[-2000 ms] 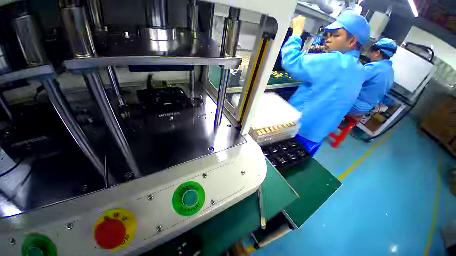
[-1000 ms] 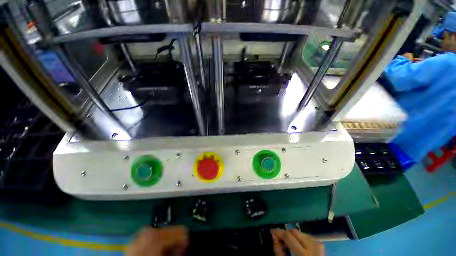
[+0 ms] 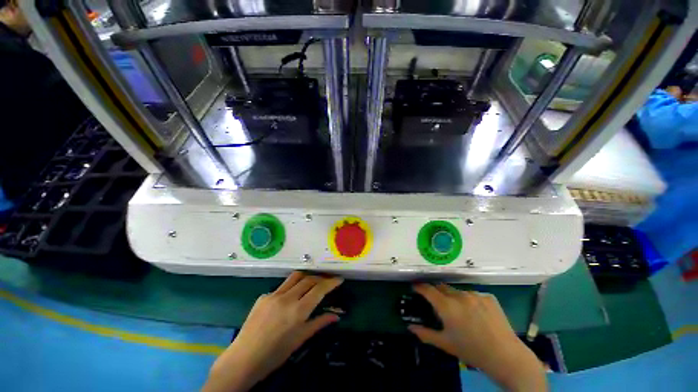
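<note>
My left hand (image 3: 279,318) reaches to the green bench edge below the press, thumb and fingers around a small black housing part (image 3: 332,309). My right hand (image 3: 471,321) has its thumb and fingers around another black housing part (image 3: 411,308). Both parts are low at the bench, partly hidden by my fingers. Below them is a black lap-side tray (image 3: 360,367) with dark, shiny-edged shapes. The press's left fixture (image 3: 275,111) and right fixture (image 3: 435,107) stand on the mirror-like base plate (image 3: 306,164).
The front panel has a red emergency stop (image 3: 350,239) between two green-ringed buttons (image 3: 262,236) (image 3: 440,241). Steel guide posts (image 3: 375,115) rise behind. A black pocketed tray (image 3: 84,199) is at left, a smaller one (image 3: 614,253) at right. A person in blue (image 3: 673,145) is at right, a dark-clothed person at left.
The view has swung from the right side to face the press. Both hands have moved up from the lap-side tray to the housing parts on the bench edge and closed around them.
</note>
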